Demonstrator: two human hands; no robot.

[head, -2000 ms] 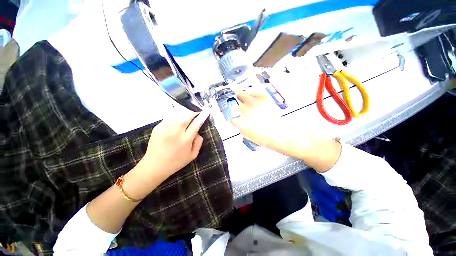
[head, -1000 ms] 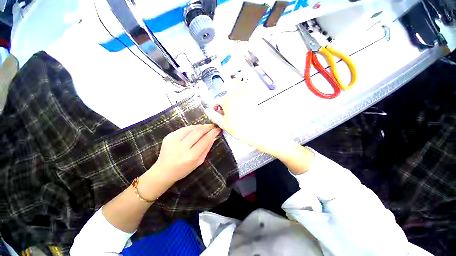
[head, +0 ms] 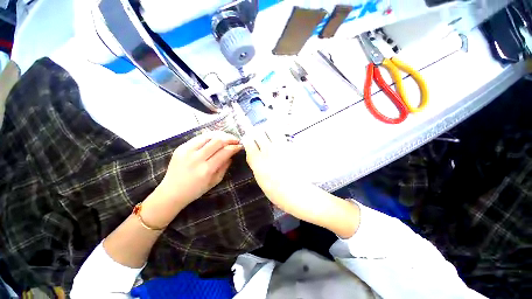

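Dark plaid cloth (head: 198, 228) lies across the left of the white table, its upper edge at the needle area (head: 224, 108) of the sewing machine. My left hand (head: 201, 166) rests on the cloth with fingertips pinched at its edge, just below the needle area. My right hand (head: 271, 172) lies at the cloth's right end, fingers pointing up at the needle area and touching or nearly touching my left fingertips. Whether the right fingers grip the cloth is hard to tell because they are overexposed.
Scissors with red and yellow handles (head: 394, 90), small snips (head: 310, 87) and dark tweezers (head: 340, 73) lie on the machine bed to the right. A ribbed grey knob (head: 236, 44) and brown pads (head: 299, 30) are on the machine head. More plaid cloth (head: 501, 193) is at the right.
My right hand has come down from the presser area to the cloth edge beside my left fingertips. My left hand has shifted slightly left since one second ago. The camera view has shifted.
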